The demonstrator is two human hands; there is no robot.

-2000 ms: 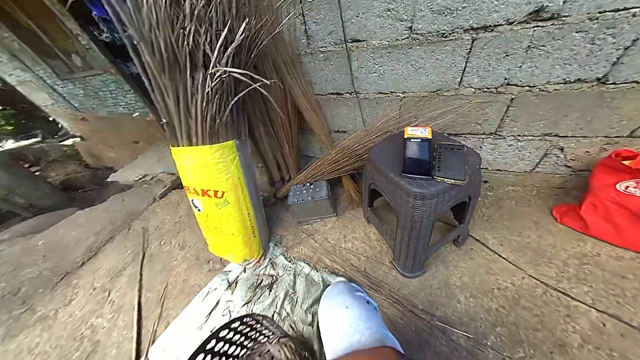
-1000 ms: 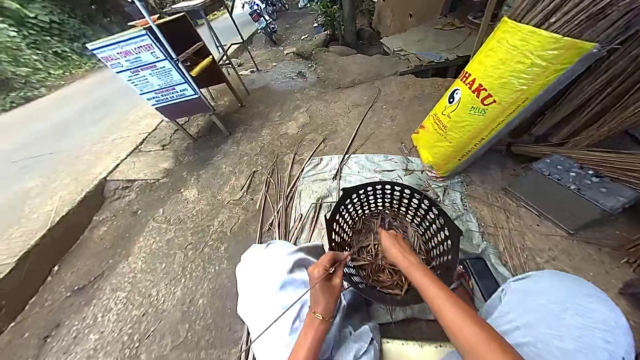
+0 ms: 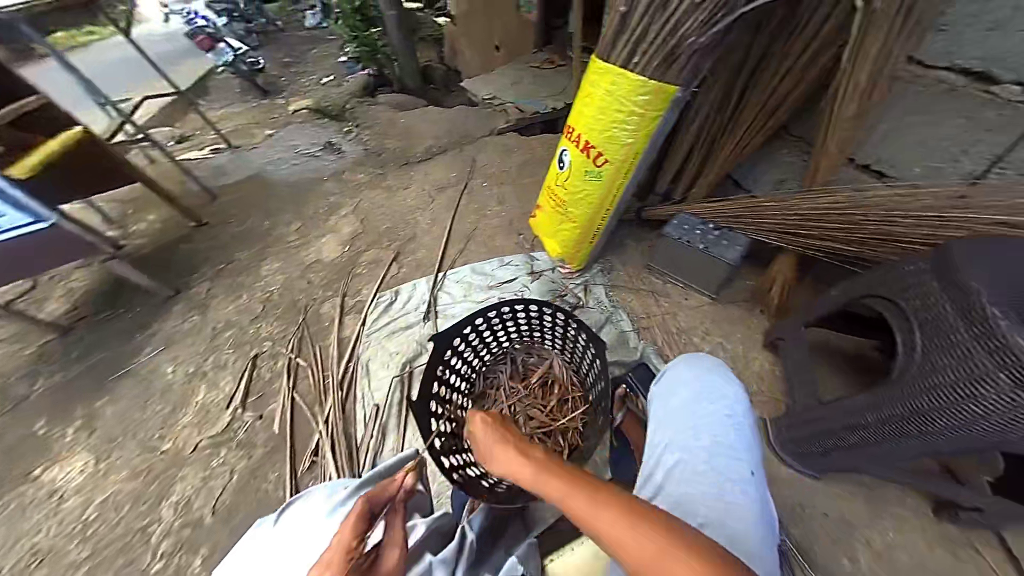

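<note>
Between my knees stands a black perforated plastic basket (image 3: 520,312) with dry brown leaf scraps (image 3: 538,396) at its bottom. My right hand (image 3: 494,442) is inside the basket near its left wall, fingers curled; what lies in the fingers is hidden. Left of the basket, over my trouser leg, my left hand (image 3: 376,512) pinches the end of a thin dry stalk (image 3: 413,464) between thumb and fingers. Long dry stalks (image 3: 332,400) lie on the ground and on the edge of a pale sheet (image 3: 480,280) under the basket.
A yellow sack (image 3: 600,160) holding upright sticks stands beyond the basket. Right of it are a grey block (image 3: 700,252), bundles of thin sticks (image 3: 872,216) and a dark woven-pattern plastic stool (image 3: 920,360). A metal-framed stand (image 3: 88,176) is at the left, with motorcycles (image 3: 228,52) farther back.
The view has swung right since one second ago. My right hand has moved from the middle of the basket toward its left wall. My left hand has moved down, away from the rim.
</note>
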